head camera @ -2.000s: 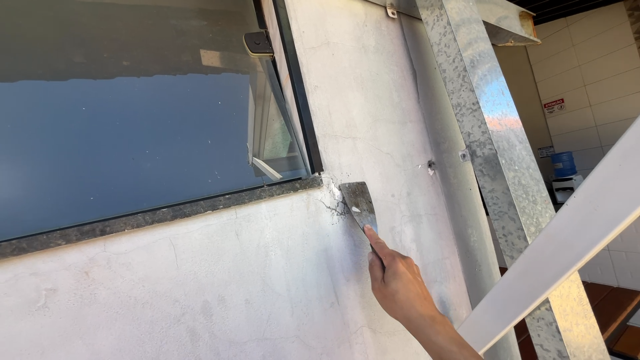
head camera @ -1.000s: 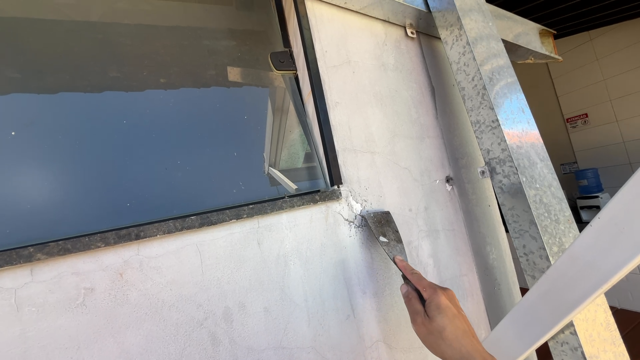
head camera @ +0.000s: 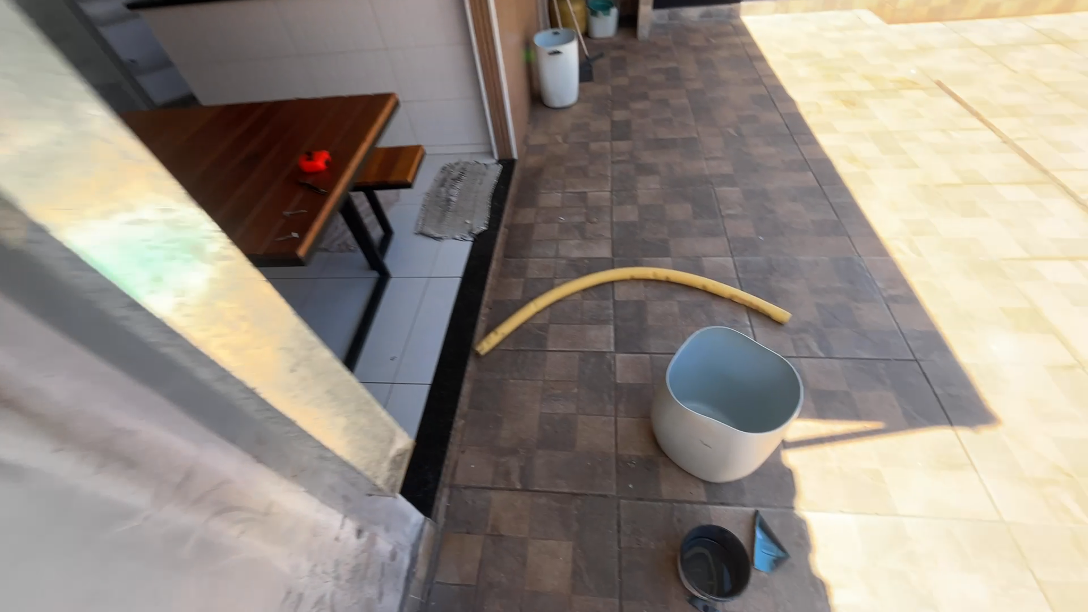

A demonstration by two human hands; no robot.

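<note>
Neither my left hand nor my right hand is in view, and the putty knife cannot be seen. A white plastic tub (head camera: 718,446) stands upright on the brown floor tiles, open side up. Below it in the view is a small dark round container (head camera: 714,563), with a blue folded piece (head camera: 769,544) lying close to its right. A curved yellow hose (head camera: 637,274) lies on the tiles beyond the tub.
A metal post (head camera: 212,272) slants across the left, beside the pale wall (head camera: 127,510). Behind it stand a wooden table (head camera: 255,170) bearing a red object (head camera: 314,161) and a bench (head camera: 391,166). A grey mat (head camera: 461,200) lies near the black threshold (head camera: 450,374). Farther off is a white bin (head camera: 558,72).
The view has swung from the window and wall down to the floor. My right hand, earlier holding a putty knife against the wall by the window corner, is out of view.
</note>
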